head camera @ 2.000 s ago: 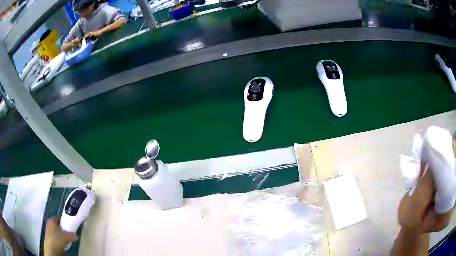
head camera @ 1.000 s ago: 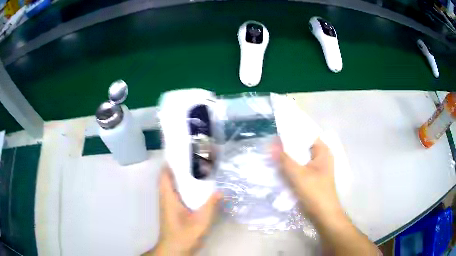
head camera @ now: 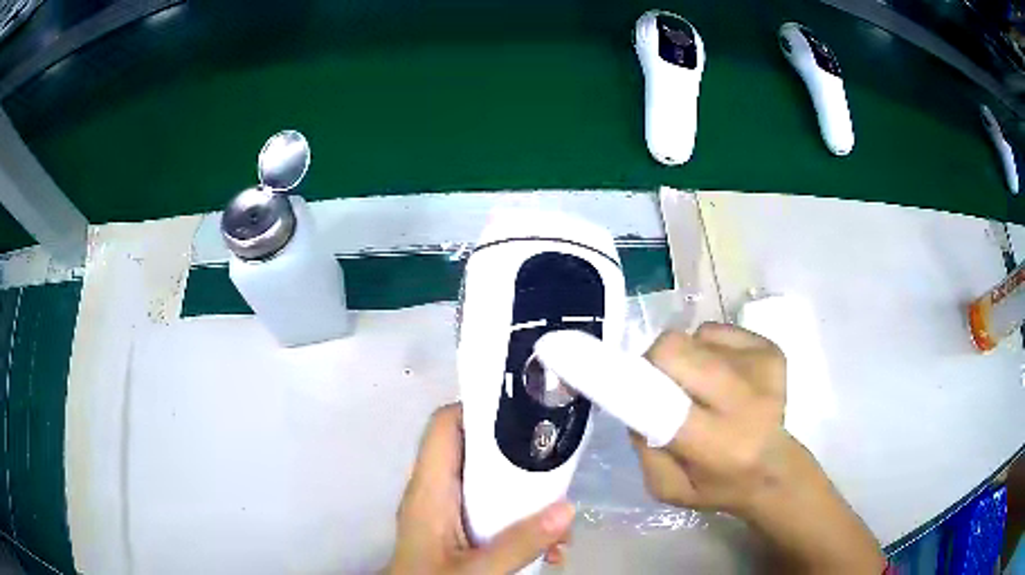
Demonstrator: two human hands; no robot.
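Note:
A white handset [head camera: 483,337] stands upright in front of me, its glossy black oval panel and round metallic button facing me. My left hand [head camera: 466,522] grips its lower handle, thumb across the front. My right hand [head camera: 725,421] comes from the right with a white cloth [head camera: 624,391] wrapped around the index finger like a long tip. The cloth's tip is over the round button; whether it presses is hard to tell. A white solvent bottle [head camera: 290,286] with a silver neck and open round lid stands at the left.
Several white handsets, one [head camera: 672,96] nearest, lie on the green conveyor belt [head camera: 450,101] beyond the bench. Clear crinkled film [head camera: 629,477] and a white folded piece [head camera: 781,320] lie behind my right hand. An orange bottle [head camera: 998,309] is cut off at the right edge.
The handset, blurred and further left a second ago, is now nearer the centre. The cloth-wrapped finger has come over its panel. Two seconds ago my left hand was reaching this handset at the far left.

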